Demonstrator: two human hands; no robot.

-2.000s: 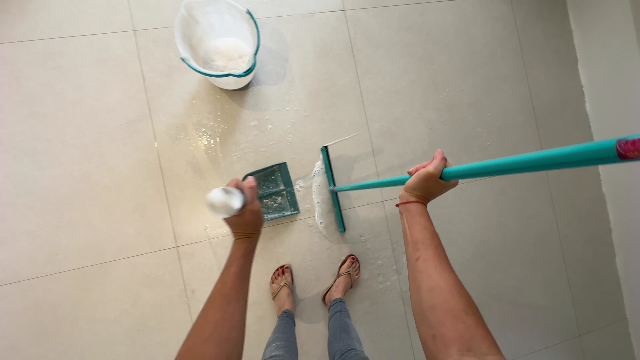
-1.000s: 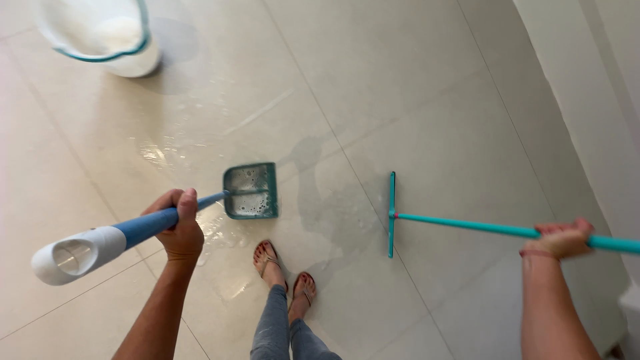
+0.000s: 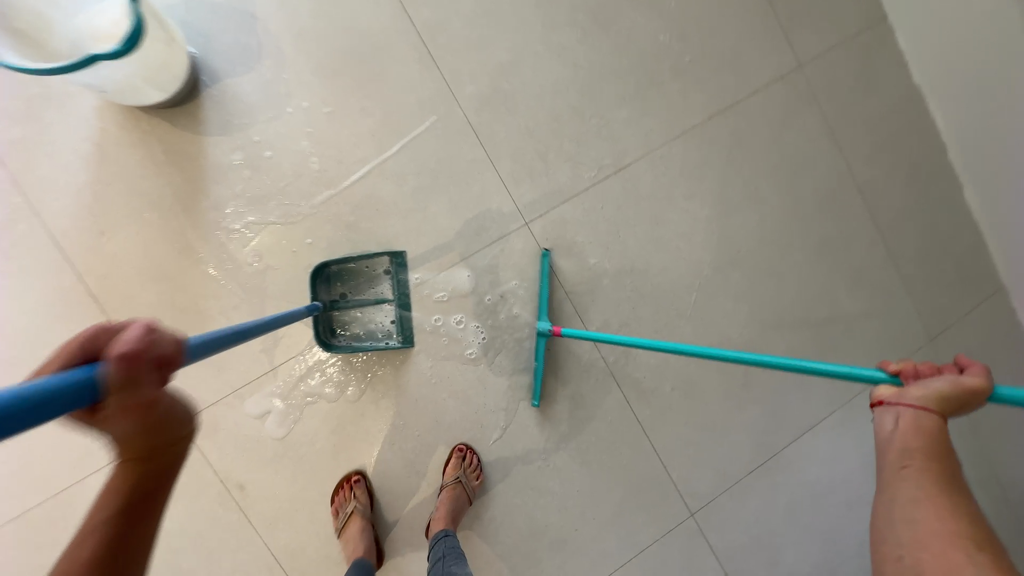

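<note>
My left hand [image 3: 132, 384], slightly blurred, is closed around the blue handle [image 3: 240, 334] of a dark green dustpan [image 3: 364, 302]. The dustpan lies on the floor with soapy water in it, its straight edge facing right. My right hand [image 3: 936, 386] grips the turquoise pole [image 3: 744, 356] of a floor squeegee. The squeegee's blade [image 3: 543, 320] stands on the tiles to the right of the dustpan, apart from it. Between the two lies a sudsy puddle [image 3: 460, 320] with bubbles. More foamy water [image 3: 312, 388] lies just below and left of the dustpan.
A white bucket [image 3: 152, 60] with a teal rim stands at the upper left, cut off by the view. My sandalled feet [image 3: 352, 512] are on the tiled floor [image 3: 760, 200] at the bottom. A pale wall [image 3: 972, 104] runs along the upper right.
Since a second ago the suds between dustpan and squeegee have become visible. Two seconds ago the squeegee blade was closer to the dustpan. Both hands have kept their holds. The view has shifted.
</note>
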